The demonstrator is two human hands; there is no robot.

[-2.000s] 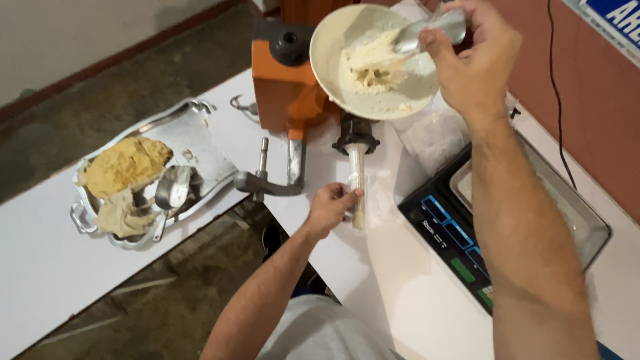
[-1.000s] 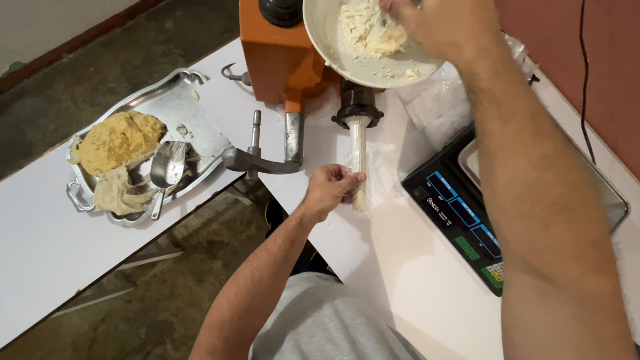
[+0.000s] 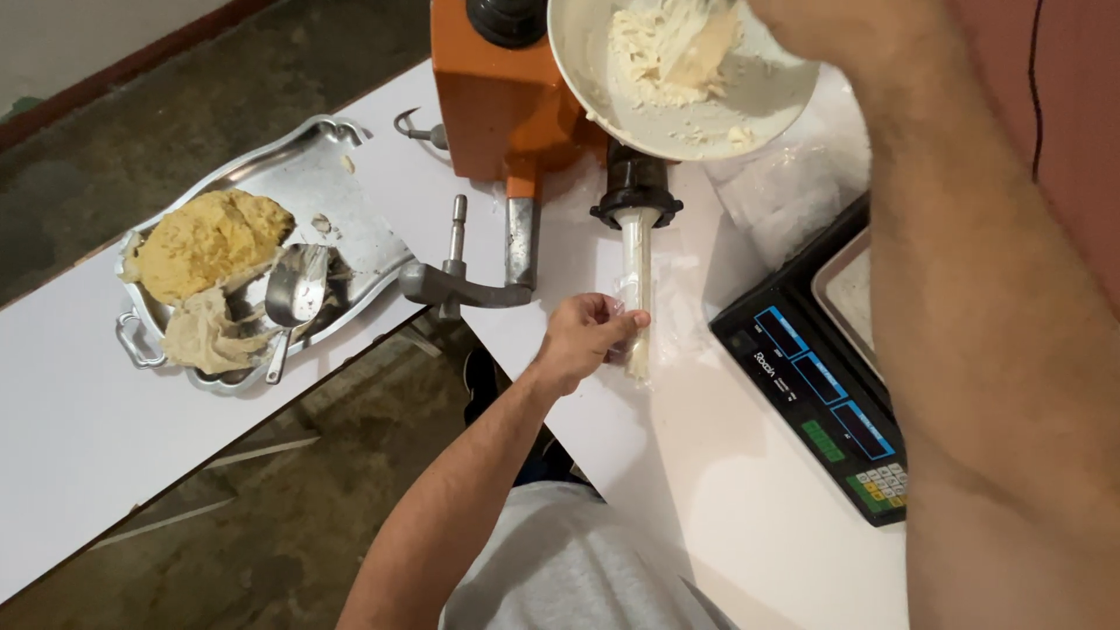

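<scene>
My left hand (image 3: pixel 588 337) pinches a clear plastic bag (image 3: pixel 641 337) around the lower end of a pale nozzle tube (image 3: pixel 637 245). That tube comes out of the black ring (image 3: pixel 636 206) of an orange grinder-like machine (image 3: pixel 490 96). Above the ring sits a white bowl (image 3: pixel 779 105) holding pale, shredded dough-like food (image 3: pixel 656 52). Over the bowl, at the top edge, is my right hand (image 3: pixel 814 31), its fingers largely cut off or hidden; a metal scoop was in it two seconds ago, and only a blurred bit shows at the food now.
A silver tray (image 3: pixel 350 197) at left bears a yellow dough mass (image 3: pixel 210 241), a greyish cloth-like lump (image 3: pixel 210 332) and a metal scoop (image 3: pixel 297 289). The machine's crank (image 3: pixel 472 293) juts toward me. A black digital scale (image 3: pixel 814 385) stands right, beside clear plastic bags (image 3: pixel 779 192).
My right hand has lowered from above the bowl toward the food in it. My left hand keeps its hold at the tube. The view has moved closer.
</scene>
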